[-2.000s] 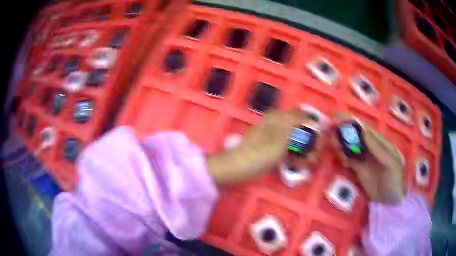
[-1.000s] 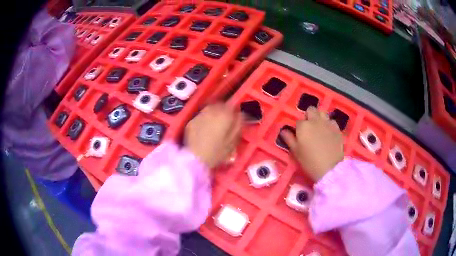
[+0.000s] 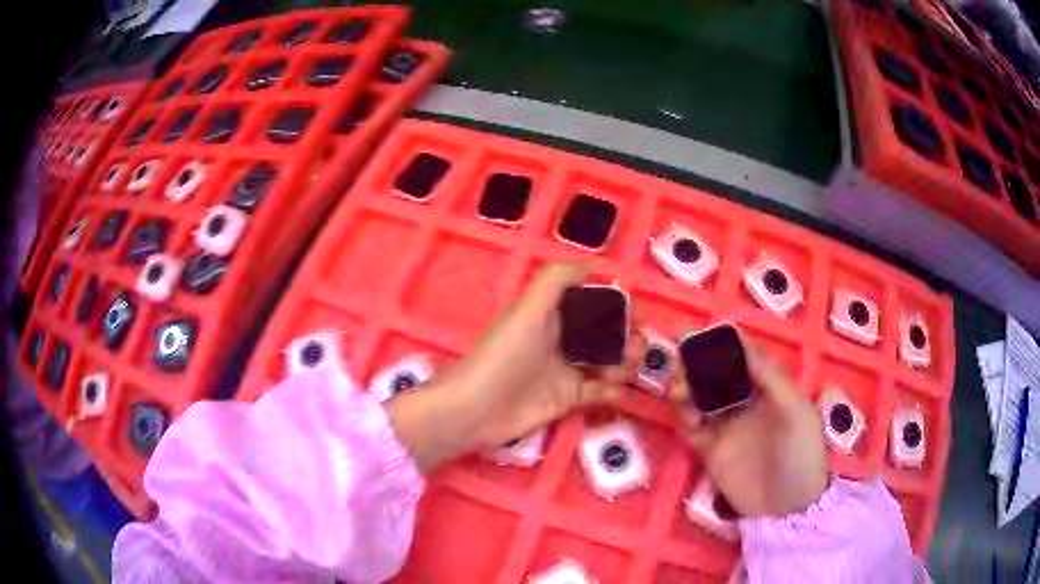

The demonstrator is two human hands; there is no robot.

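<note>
My left hand (image 3: 513,359) holds a smartwatch (image 3: 594,325) with its dark screen facing up. My right hand (image 3: 762,439) holds another smartwatch (image 3: 716,368), also with a dark screen facing up. Both hands are bare and side by side above the red foam tray (image 3: 428,536). In the tray's back row lie several face-up watches with dark screens (image 3: 505,199), and beside them several face-down pink watches (image 3: 684,251) with round dark centres. More face-down pink watches lie in nearer pockets, some partly hidden by my hands and sleeves.
Tilted, stacked red side trays (image 3: 331,188) hold dark and pink watches at the left. Another red tray (image 3: 884,171) with dark round items stands at the upper right. White paper sheets (image 3: 1009,422) lie at the right edge. A pale metal strip (image 3: 639,143) runs behind the foam tray.
A second ago my hands were at the face-up watches in the tray; now each holds a watch over its middle. Two dark-screened watches are gone from the second row. The view has shifted.
</note>
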